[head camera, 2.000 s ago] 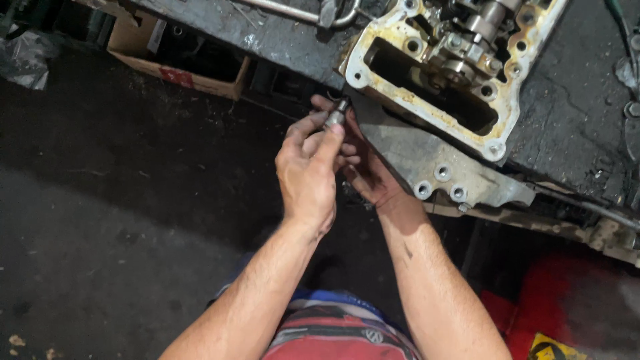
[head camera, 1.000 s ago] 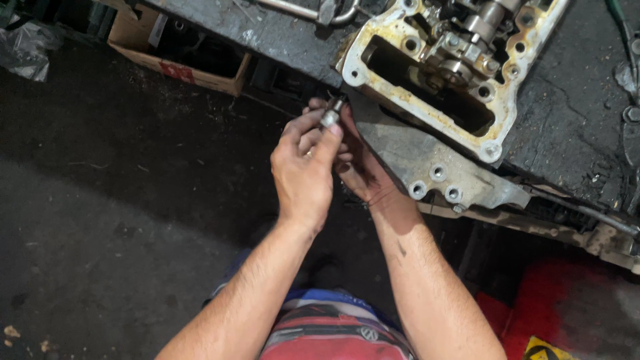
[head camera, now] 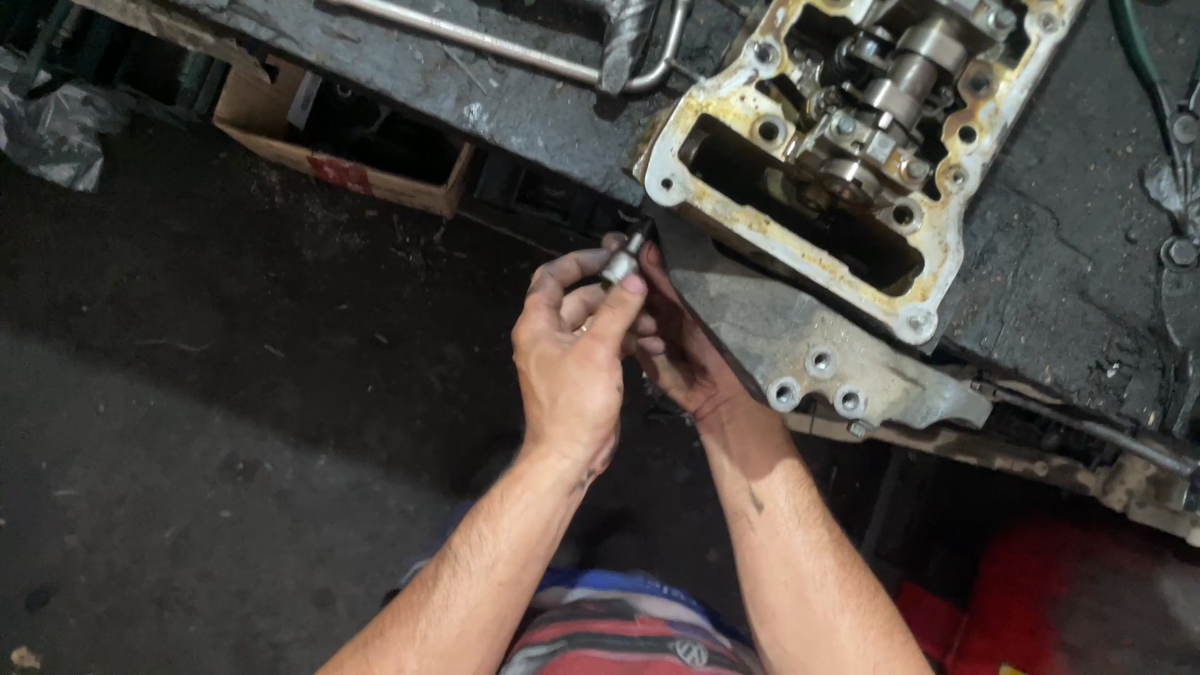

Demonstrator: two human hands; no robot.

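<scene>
My left hand (head camera: 572,347) is shut on a small metal socket bit (head camera: 623,264), held between thumb and fingers with its dark tip pointing up toward the bench edge. Behind it, my right hand (head camera: 689,342) reaches up beside a grey metal bracket (head camera: 778,323), its fingers partly hidden by the left hand and the bracket; what it holds cannot be seen. Above the bracket lies an engine cylinder head (head camera: 802,239) with an oil-stained rim and a camshaft (head camera: 905,84) showing inside. The bracket has several round holes.
The dark workbench (head camera: 525,103) runs across the top, with a bent metal rod (head camera: 487,39) on it. A cardboard box (head camera: 375,178) sits below its edge, near a clear plastic bag (head camera: 56,127). Green-handled pliers (head camera: 1162,98) lie at the right. Something red (head camera: 1059,600) stands at lower right.
</scene>
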